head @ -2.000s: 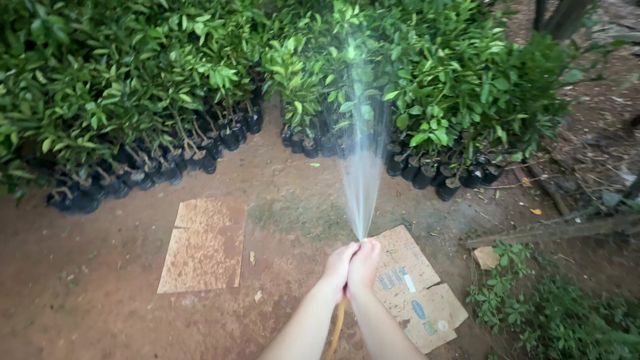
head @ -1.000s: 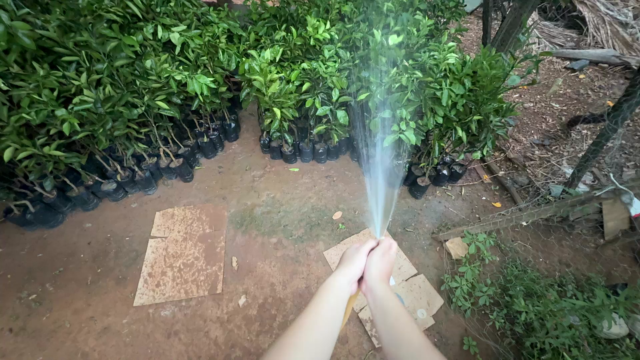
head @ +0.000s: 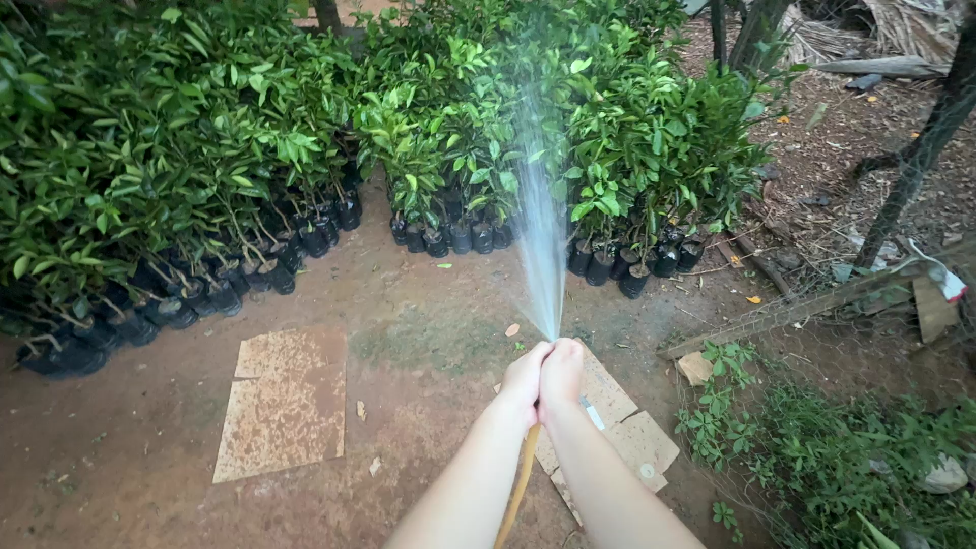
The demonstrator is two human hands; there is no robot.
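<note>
My left hand (head: 524, 381) and my right hand (head: 562, 375) are pressed together around the end of a yellow-orange hose (head: 520, 488), whose tip is hidden by the fingers. From between them a fan of water (head: 544, 259) sprays forward onto leafy green saplings. These stand in black grow bags (head: 459, 236), in a middle group, with a denser group of saplings (head: 191, 152) to the left and more saplings (head: 656, 145) on the right. The hose runs down between my forearms.
Flattened cardboard (head: 633, 442) lies under and right of my forearms; a soil-spattered cardboard sheet (head: 286, 400) lies at left. At right are a wooden board (head: 808, 309), wire netting, a leaning post (head: 907, 175) and low weeds (head: 854, 442). A tree trunk (head: 759, 38) rises behind the saplings.
The view has shifted somewhat, showing more ground at right. Both hands have stayed clasped on the hose end, and water sprays in every frame.
</note>
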